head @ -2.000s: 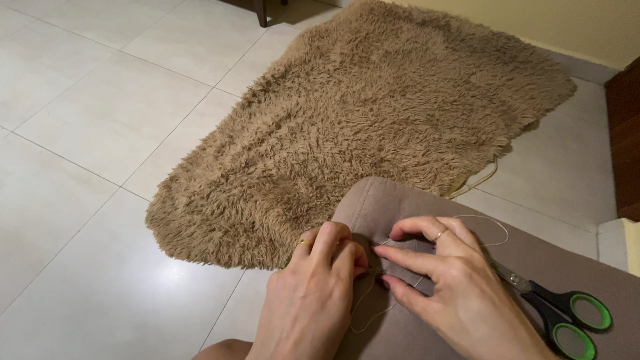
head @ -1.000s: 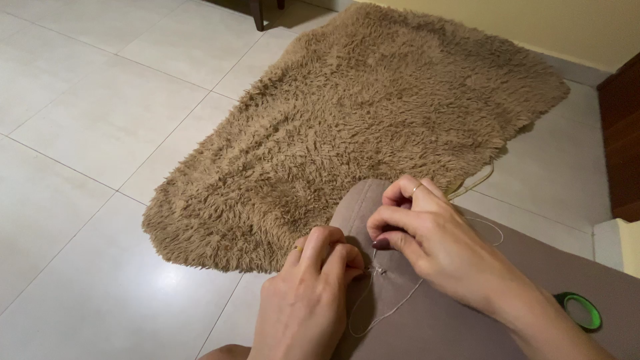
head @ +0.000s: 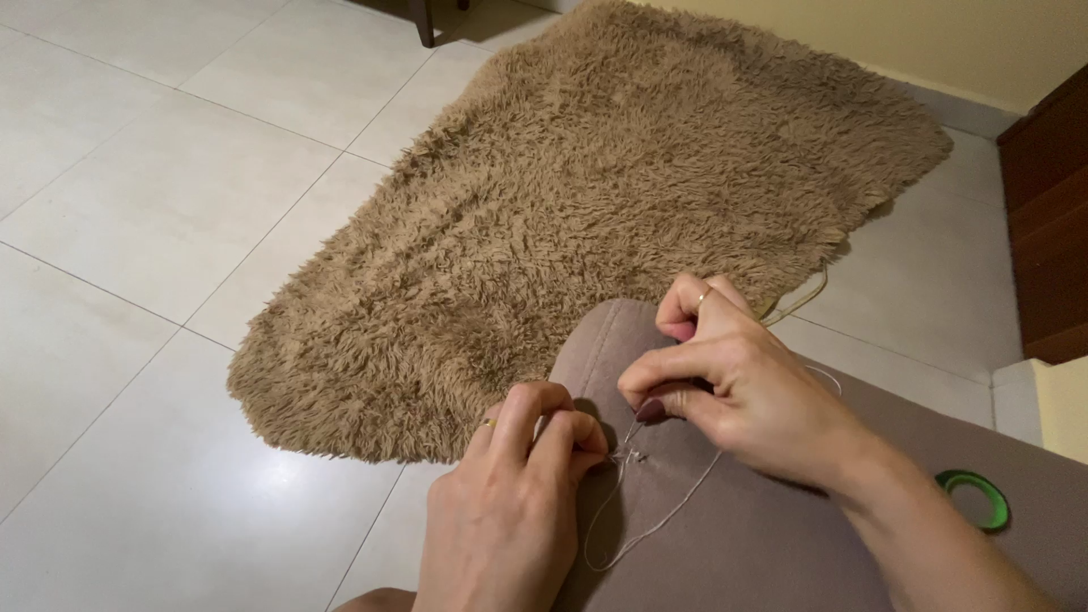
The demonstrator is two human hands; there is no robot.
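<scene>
A padded mauve fabric armrest (head: 680, 544) with a stitched seam lies under both hands. My left hand (head: 518, 484), with a ring on one finger, pinches at the fabric or thread beside a small tangle of light thread (head: 633, 456). Just above and to the right of that tangle, my right hand (head: 722, 374) grips the thread between thumb and index finger; whether a needle is there cannot be told. A loose loop of thread (head: 646, 534) hangs over the fabric below. One green-lined handle of the scissors (head: 977, 501) shows past my right forearm, which hides the rest.
A shaggy brown rug (head: 552, 212) lies on pale floor tiles (head: 255, 195) beyond the armrest, with a yellowish cord (head: 799, 302) at its near right edge. Dark furniture legs (head: 422, 21) stand at the top. Brown wooden furniture (head: 1050, 221) is at the right, by the wall.
My right hand has lifted slightly from the fabric, its thumb and index finger closing on the thread. The scissors, mostly visible two seconds ago, are now largely covered by my right arm.
</scene>
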